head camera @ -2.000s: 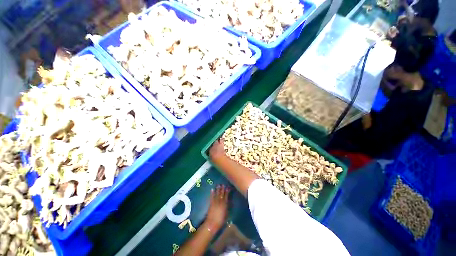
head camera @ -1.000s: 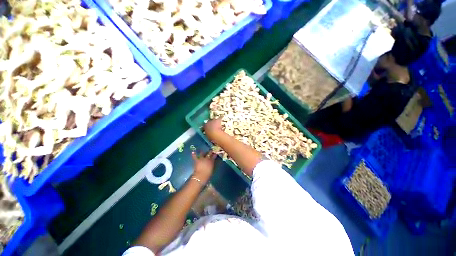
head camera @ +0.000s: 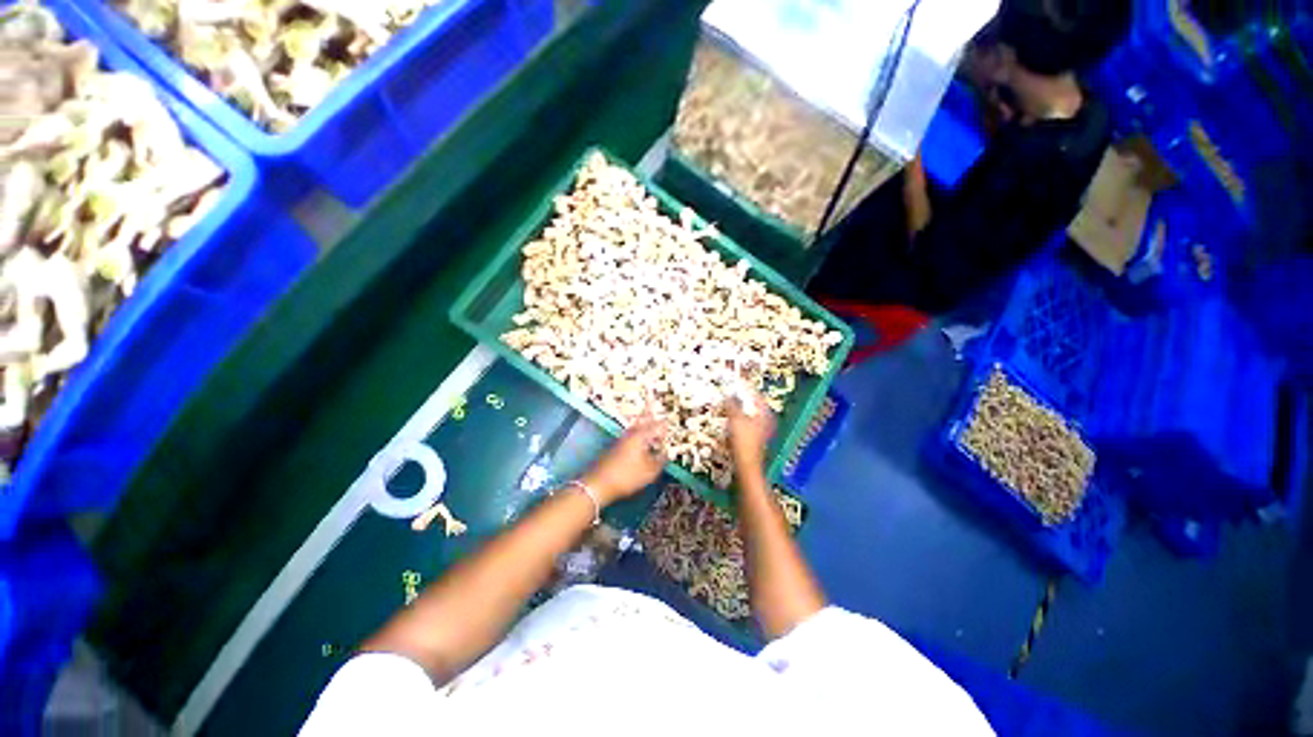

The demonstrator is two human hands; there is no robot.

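Observation:
The green parts tray, heaped with small beige moulded parts, lies tilted across the green bench in front of me. My left hand is at the tray's near edge, its fingers at the pieces by the rim. My right hand is to its right, over the near right corner of the heap, fingertips among the pieces. Both hands are bare. Whether either grips a piece or the rim is too small to tell.
A white ring and yellow rings lie on the bench. Large blue bins of beige limbs stand upper left. A clear-sided box stands beyond the tray. A seated person is at upper right, near blue crates.
My right hand has moved from the tray's left end to its near right part. My left hand has moved from the bench to the near edge. The view has shifted.

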